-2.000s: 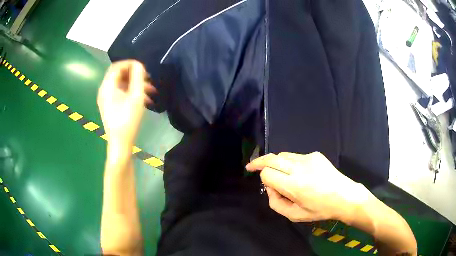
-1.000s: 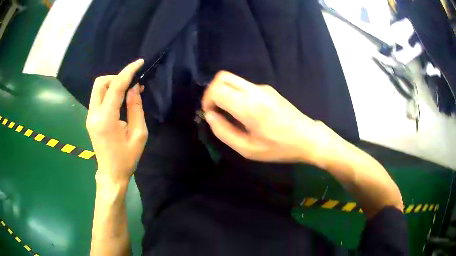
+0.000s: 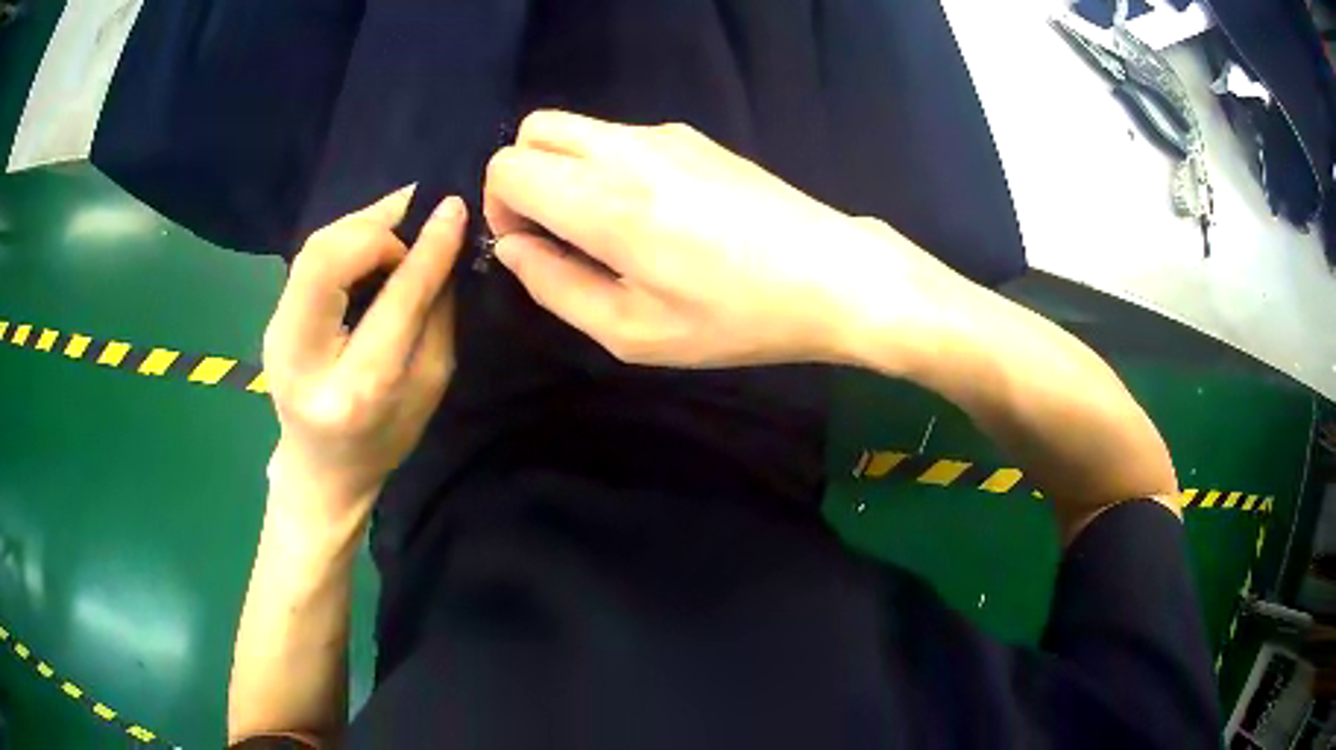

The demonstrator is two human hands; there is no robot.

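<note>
A dark navy jacket (image 3: 645, 66) lies over the table with its hem towards me. Its two front edges meet near my fingertips, where a small shiny metal piece (image 3: 485, 255), apparently a zipper end, shows. My left hand (image 3: 359, 344) pinches the jacket's front edge at the hem, left of that piece. My right hand (image 3: 674, 249) is closed on the other front edge, its thumb and fingertips touching the metal piece. The fingers and dark cloth hide the exact grip.
The light table (image 3: 1092, 315) shows at right, with dark-handled pliers or snips (image 3: 1150, 103), white scraps and dark cloth (image 3: 1275, 88). A white table corner (image 3: 66, 103) is at upper left. Green floor (image 3: 110, 513) with yellow-black tape (image 3: 139, 356) lies below.
The open front with its lighter lining has come together. My right hand has moved up and left to the metal piece; my left hand has come in to the front edge.
</note>
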